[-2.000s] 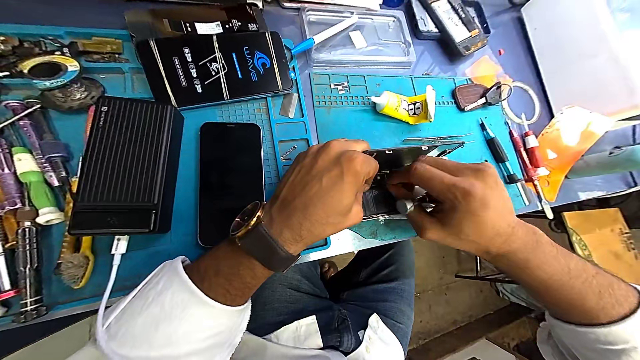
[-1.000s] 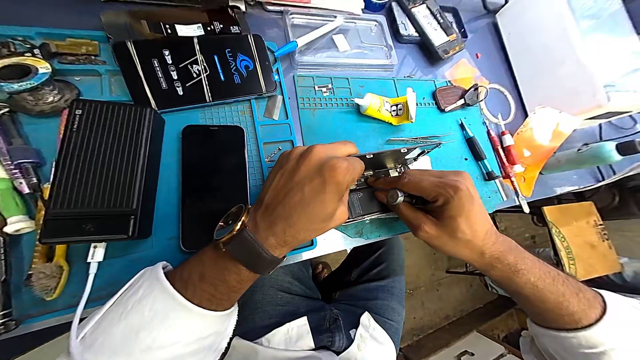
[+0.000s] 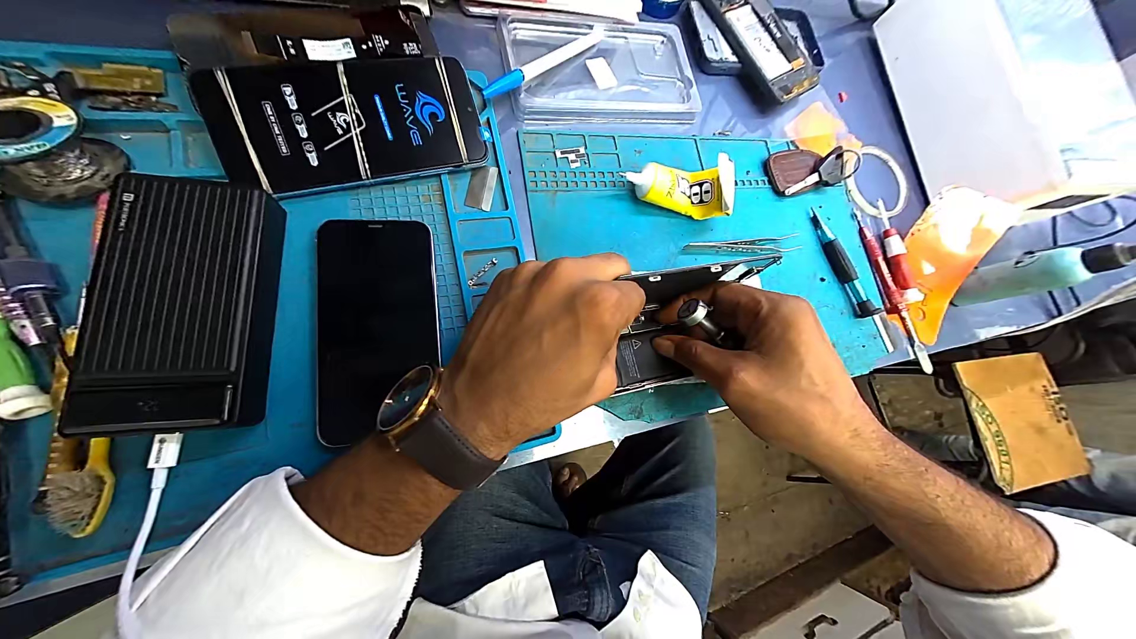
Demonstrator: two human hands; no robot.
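An opened smartphone [image 3: 641, 357] lies at the front edge of the blue work mat, its battery showing and its screen panel [image 3: 679, 282] raised at the back. My left hand [image 3: 552, 333] grips the phone's left side and panel, its fingertips largely hidden. My right hand [image 3: 770, 359] holds a small screwdriver [image 3: 697, 318], cap towards the camera, between its fingers over the phone's inside; the tip is hidden. Just behind the phone lie metal tweezers [image 3: 741, 246]. Left of my left hand rests a dark-screened phone [image 3: 377, 328].
A black power bank [image 3: 169, 302] with a white cable stands left. A yellow glue tube [image 3: 683, 188], keys [image 3: 803, 170] and a clear plastic tray [image 3: 612, 75] lie behind. Screwdrivers [image 3: 843, 264] lie right. A boxed-looking black phone [image 3: 342, 120] is at the back left.
Compared with two seconds ago, the opened phone's battery shows more plainly between my hands. My right hand still holds the screwdriver and my left hand still grips the phone.
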